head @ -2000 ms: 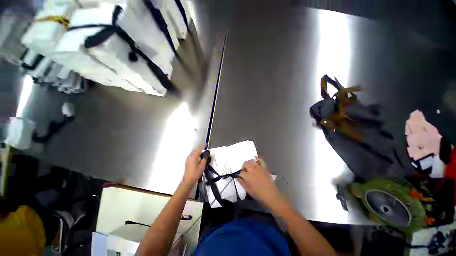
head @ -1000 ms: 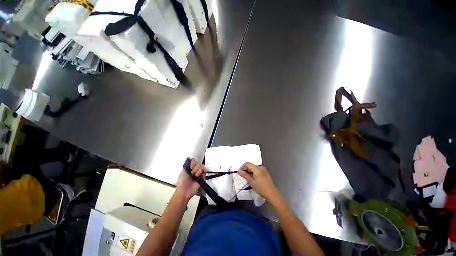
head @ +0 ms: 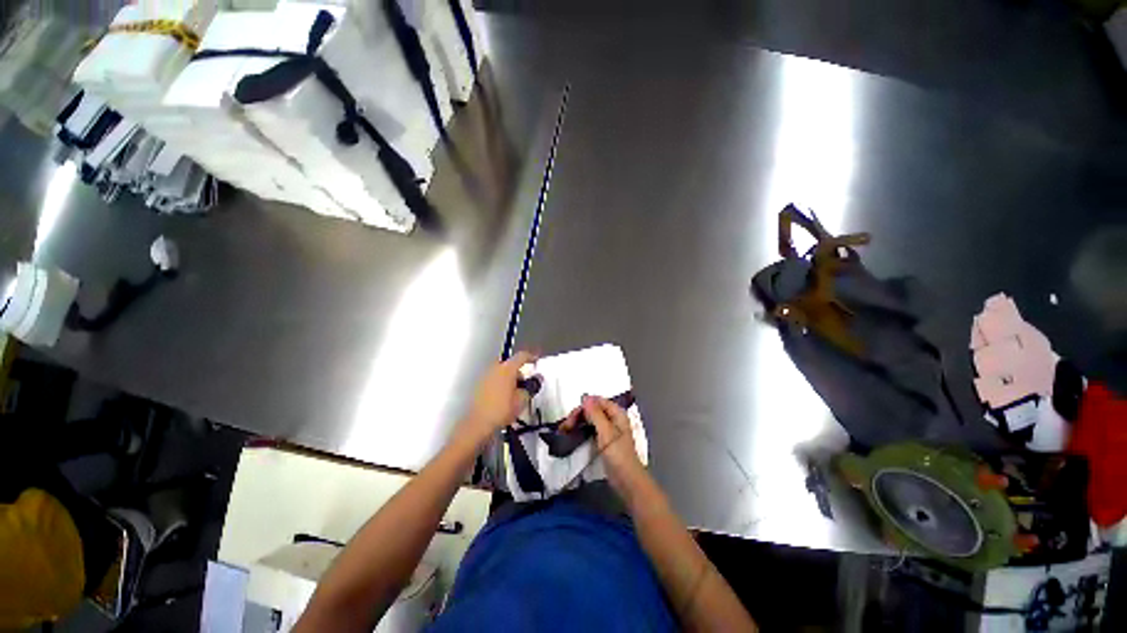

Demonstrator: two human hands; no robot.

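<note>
A stack of white pieces (head: 566, 377) lies at the front edge of the metal table, close to my body. A black tie strip (head: 524, 463) runs around and across it. My left hand (head: 507, 393) is at the stack's left side, with its fingers on a part of the strip. My right hand (head: 606, 427) is over the stack's right side and pinches the strip near the middle. A short dark end sticks out past the right fingers. Whether a knot is formed there cannot be told.
Large white bundles with black ties (head: 291, 124) stand at the back left. A dark bag with brown straps (head: 865, 352), pink pieces (head: 1013, 351) and a green round machine (head: 927, 505) are at the right. The cream machine table (head: 303, 495) is at the lower left.
The strip was stretched between both hands a second ago; now the hands are close on the stack and the strip is bunched between them. The camera view has shifted.
</note>
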